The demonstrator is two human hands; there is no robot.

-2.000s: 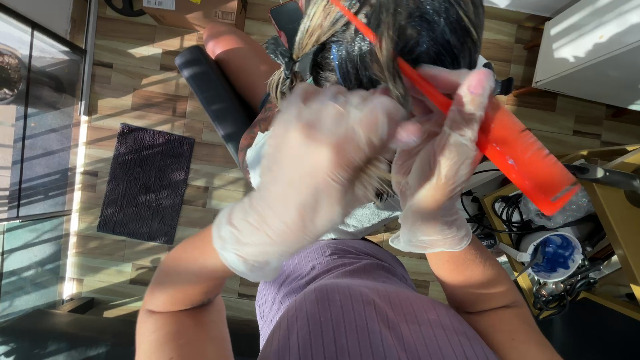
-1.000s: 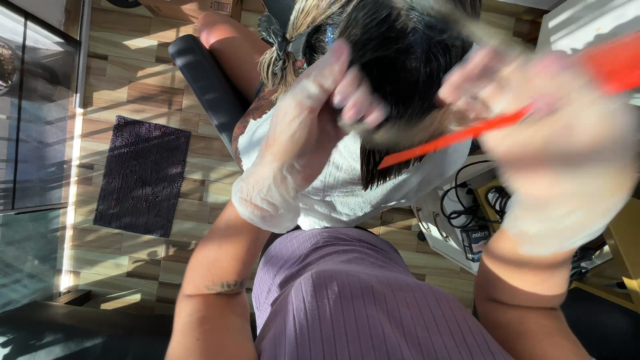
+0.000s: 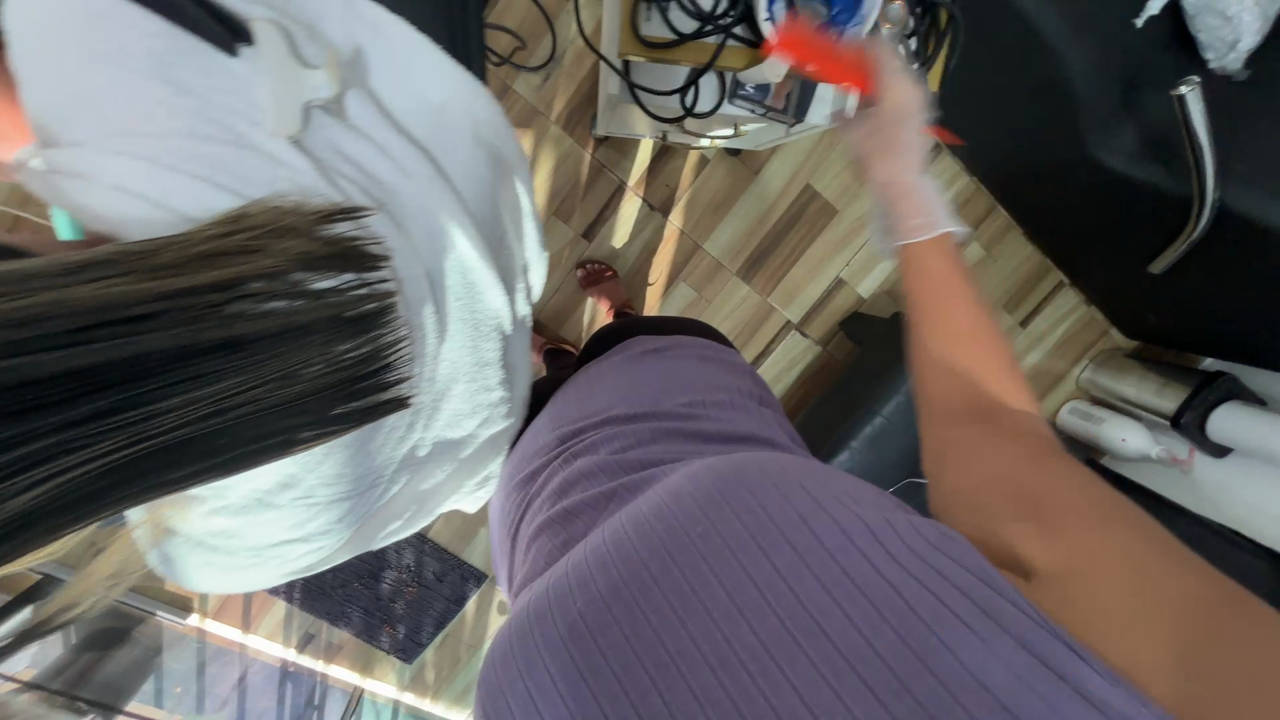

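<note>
My right hand (image 3: 888,130), in a clear glove, reaches out at the upper right and grips a red comb (image 3: 820,58), blurred by motion. The comb is over a bowl of blue stuff (image 3: 850,12) on a trolley. My left hand is out of the picture. Long, straight dark hair (image 3: 200,350) with lighter strands hangs down a seated person's back at the left. A white towel (image 3: 460,330) covers that person's shoulders. A black hair clip (image 3: 195,20) shows at the top left.
The trolley (image 3: 620,100) holds coiled black cables (image 3: 690,60). A black surface with a curved metal tube (image 3: 1195,180) lies at the right, and a white bottle (image 3: 1110,430) below it. A dark mat (image 3: 390,595) is on the wood-patterned floor. A black chair seat (image 3: 870,420) stands near my right side.
The view has swung far to the right. My right hand has moved from the hair to the trolley with the red comb. My left hand, at the hair before, has left the view.
</note>
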